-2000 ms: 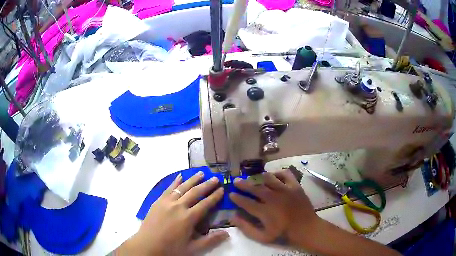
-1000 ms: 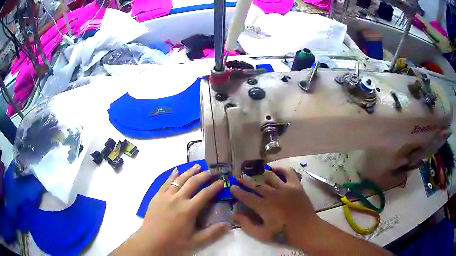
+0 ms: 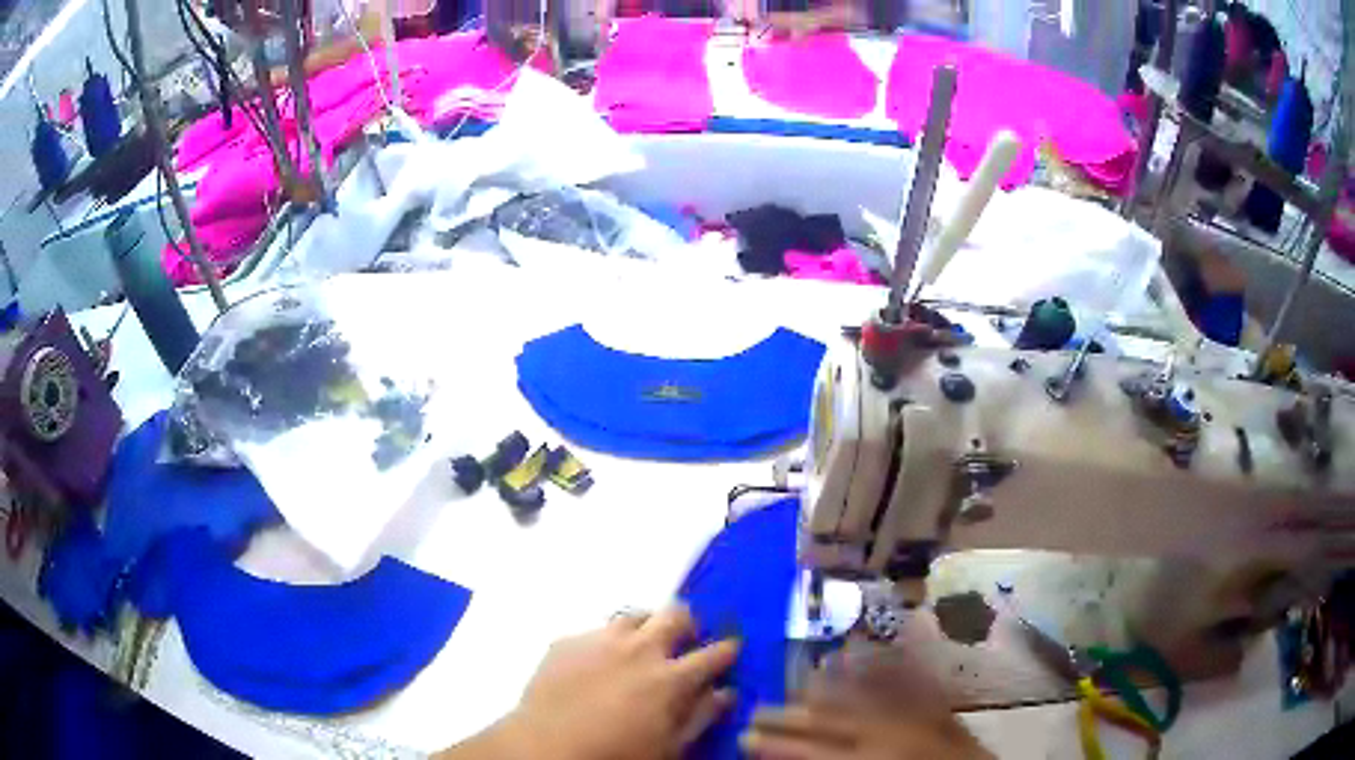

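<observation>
A blue crescent piece lies beside the needle area of the sewing machine. Its right edge is near the presser foot. My left hand rests on its lower left edge, fingers slightly spread. My right hand is blurred and cut off by the bottom edge, at the piece's lower right; its grip cannot be told. No label shows on this piece. A small pile of dark and yellowish labels lies on the table to the left.
A labelled blue stack lies behind, left of the machine head. Plain blue pieces lie at left, near a clear bag on a white sheet. Scissors lie at right. Pink pieces are on the far table.
The view has swung left. The blue piece has turned more lengthwise and sits left of the needle area. Both hands have moved lower, towards me, and the label under the foot no longer shows.
</observation>
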